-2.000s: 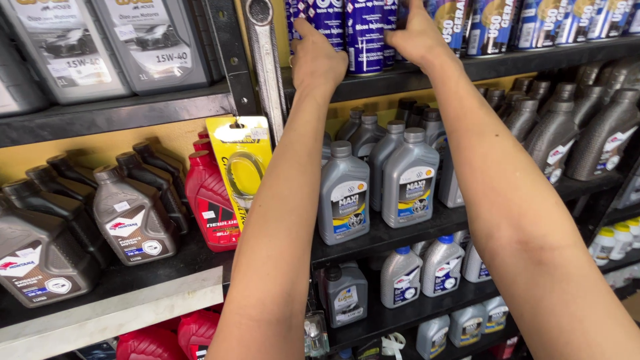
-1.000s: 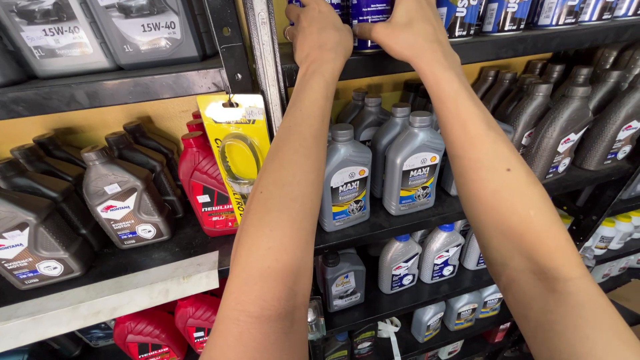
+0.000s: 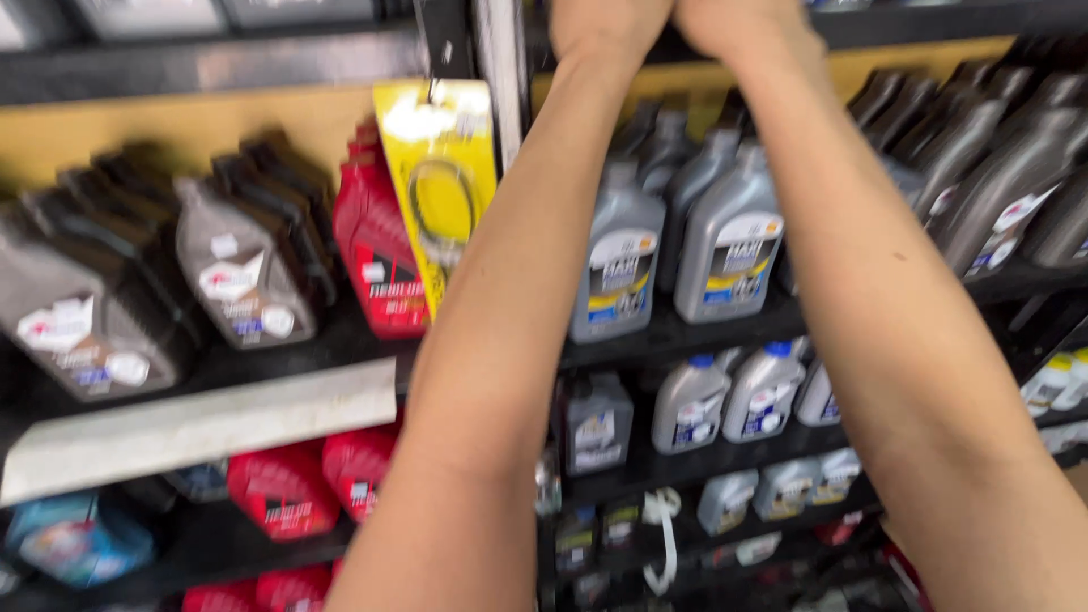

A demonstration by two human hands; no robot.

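Note:
Both my arms reach up to the shelf at the top edge of the head view. My left hand (image 3: pixel 608 25) shows only from the wrist to the back of the hand; its fingers lie outside the frame. Close beside it is my right hand (image 3: pixel 748 25), also cut off at the top. What either hand holds is hidden. Below them, gray motor oil bottles (image 3: pixel 733 242) stand on a black shelf (image 3: pixel 680 336). A yellow blister card with a ring-shaped clamp (image 3: pixel 442 200) hangs left of my left forearm, in front of red oil bottles (image 3: pixel 382 255).
Brown-gray oil bottles (image 3: pixel 246 263) fill the left shelf, and darker ones (image 3: pixel 1003 187) the right. A metal upright (image 3: pixel 501 76) divides the shelving. Lower shelves hold small silver bottles with blue caps (image 3: pixel 693 404), red jugs (image 3: pixel 285 489) and a blue jug (image 3: pixel 81 535). A pale shelf strip (image 3: pixel 204 425) juts out at left.
The view has tilted down, so the blue cans by my hands have left the frame. My hands have come closer together. The picture is more blurred.

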